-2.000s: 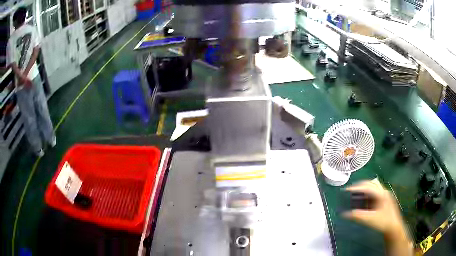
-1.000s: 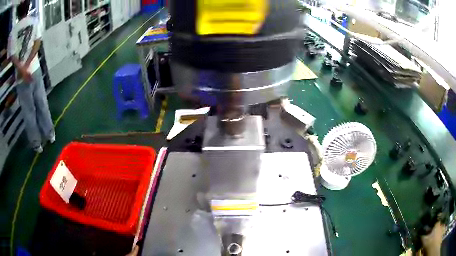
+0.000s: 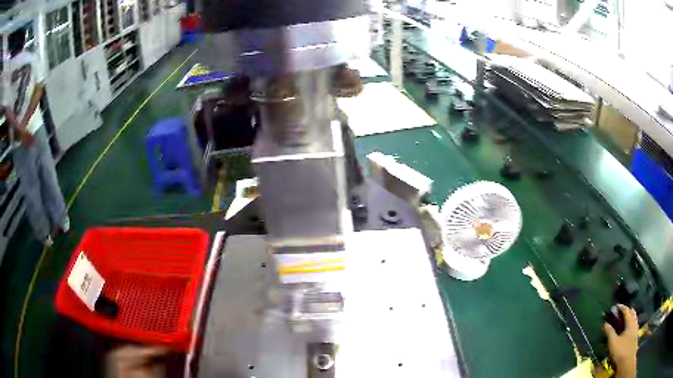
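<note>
The silver horn (image 3: 302, 199), with yellow stripes at its lower edge, stands above the small clear nest (image 3: 317, 304). The nest is blurred, and I cannot make out a unit in it. My right hand (image 3: 626, 341) is at the far right over the green belt, its fingers around a small black unit (image 3: 614, 319). My left hand (image 3: 140, 362) is a blur at the bottom edge, just below the red basket (image 3: 140, 336). It is partly cut off, and I cannot tell whether it holds anything.
The silver base plate (image 3: 398, 295) lies under the nest. A white fan (image 3: 481, 225) stands right of it. Several black units lie on the green belt (image 3: 509, 295). A hazard-striped bar (image 3: 655, 322) crosses at right. A person (image 3: 33, 148) stands at far left, near a blue stool (image 3: 173, 159).
The horn went down, then up again. The black bundled cord seen on the plate's right side a second ago is gone. My left hand has come further into view by the basket.
</note>
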